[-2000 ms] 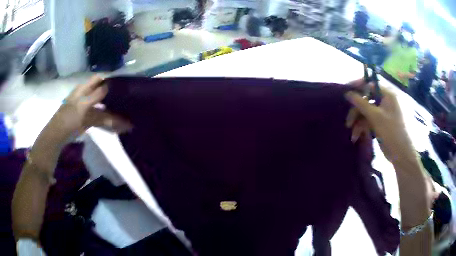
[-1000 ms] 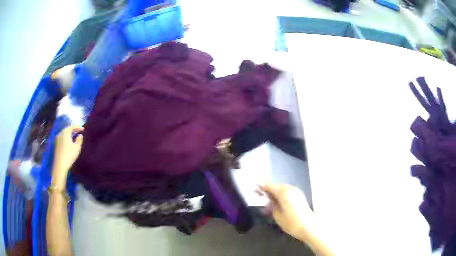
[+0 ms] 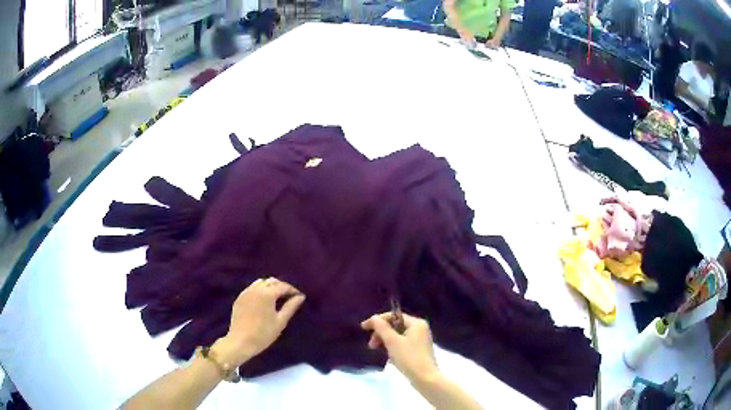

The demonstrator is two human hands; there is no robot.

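Observation:
Dark maroon tops (image 3: pixel 321 232) lie spread in a pile on the white table in front of me, with sleeves fanned out at the left like strips. A small gold ornament (image 3: pixel 313 162) shows near the upper edge. My left hand (image 3: pixel 258 322) is on the lower left part of the maroon cloth, thumb and fingers curled close together; whether they pinch cloth is unclear. My right hand (image 3: pixel 407 343) is over the lower middle, closed around small dark snips (image 3: pixel 396 311), mostly hidden in the fingers.
The white table (image 3: pixel 385 88) stretches away. At right are yellow cloth (image 3: pixel 587 276), pink cloth (image 3: pixel 623 227), a black heap (image 3: pixel 672 252), a thread cone (image 3: pixel 648 343) and a dark green garment (image 3: pixel 617 170). A person in green (image 3: pixel 479 18) works at the far edge.
The view has swung from the left heap and blue bin back to the table. Both hands are now over the maroon pile. The top held up earlier is no longer raised.

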